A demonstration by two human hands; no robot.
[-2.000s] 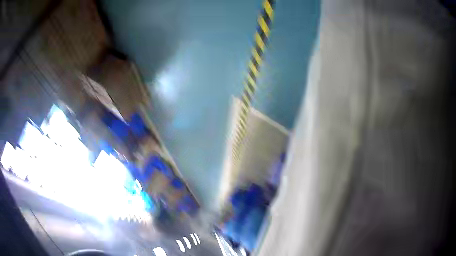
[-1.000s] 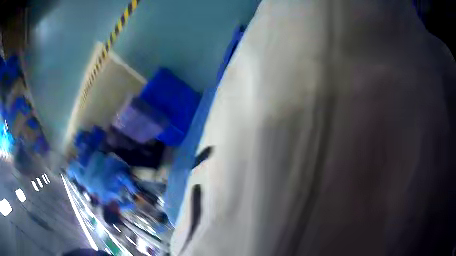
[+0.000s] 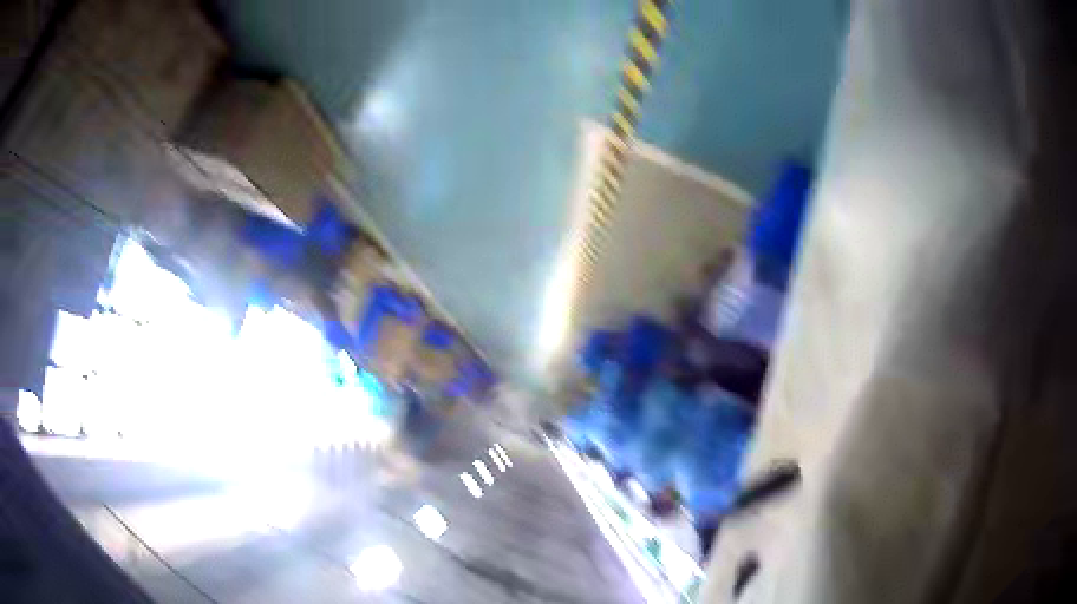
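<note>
Neither of my hands is in the picture. The nearest thing is a pale grey-white garment [image 3: 909, 307] with folds, which fills the right side of the view. Dark marks show at its lower left edge. Left of it, a blue tote [image 3: 779, 218] is partly hidden by the cloth, with a pale purple stack [image 3: 746, 304] just below it in the picture. No held work is seen.
The view is tilted and blurred. Yellow-black tape [image 3: 638, 69] crosses the blue-green floor [image 3: 496, 130]. People in light blue smocks [image 3: 673, 425] are beside a bright line [image 3: 608, 507]. Brown cartons [image 3: 266, 124] and blue totes stand at left. Bright glare and ceiling lights show lower left.
The view has swung since a second ago: floor tape, tote and smocks now lie further right, the garment covers less, and the cartons and glare at left show again.
</note>
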